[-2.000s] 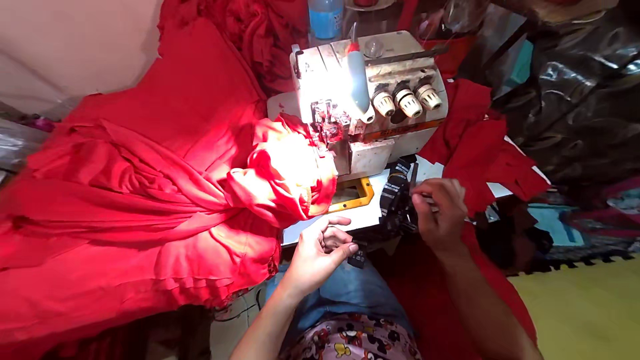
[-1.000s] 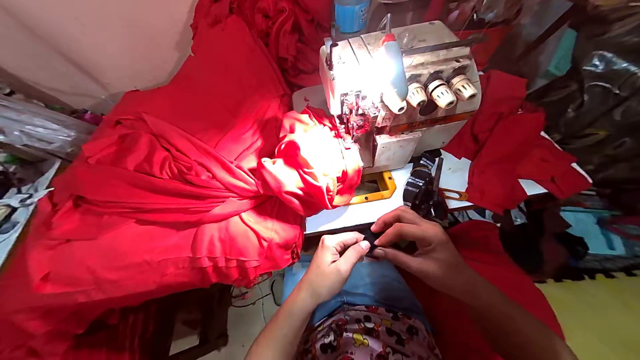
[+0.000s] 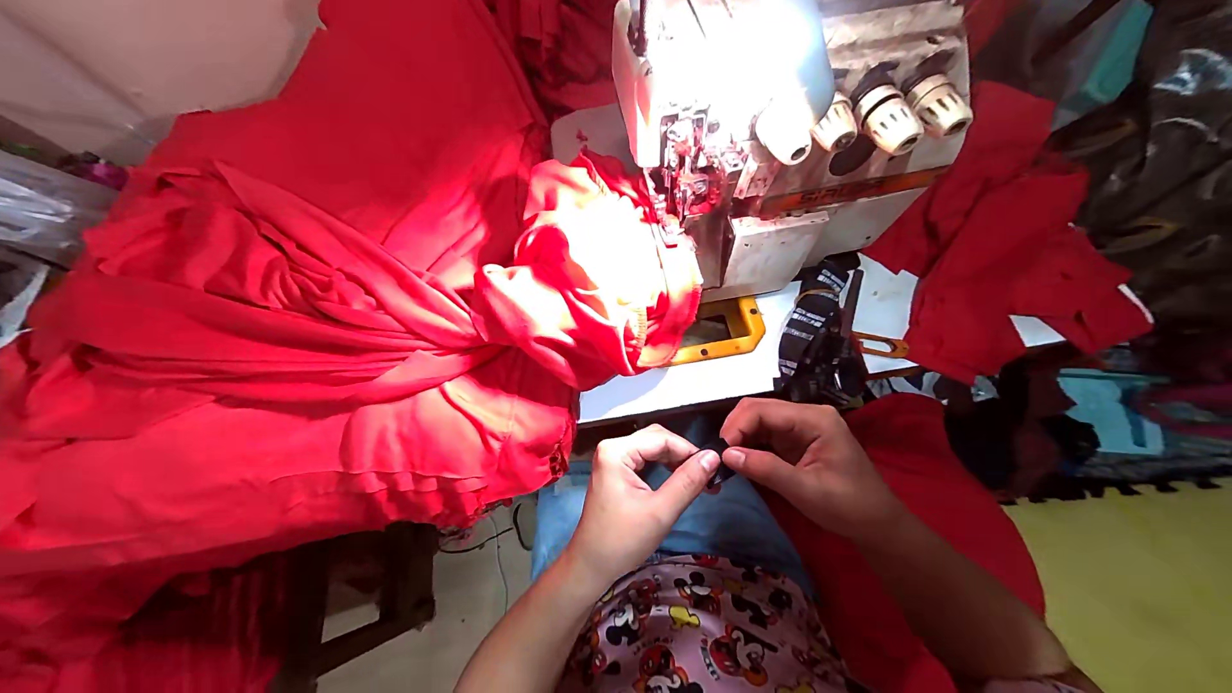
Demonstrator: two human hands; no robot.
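Over my lap, my left hand (image 3: 640,491) pinches a small black piece (image 3: 714,460), probably a label or tape, between thumb and fingers. My right hand (image 3: 813,462) grips the same piece from the other side, fingertips almost touching the left ones. Beyond them is an overlock sewing machine (image 3: 780,245), brightly lit by a lamp. Bunched red fabric (image 3: 414,337) covers the left side and reaches the presser foot area. To the machine's lower right lies a bundle of black tape with white print (image 3: 811,327).
A yellow frame (image 3: 741,332) is set in the white table (image 3: 640,395). Red cut pieces (image 3: 1001,231) lie on the right, near an orange-handled tool (image 3: 881,345). More red cloth (image 3: 905,481) hangs beside my right forearm. A dark wooden stool (image 3: 409,587) stands below left.
My hands were apart two seconds ago; they have come together at the small black piece. The view has shifted and now sits closer to the machine.
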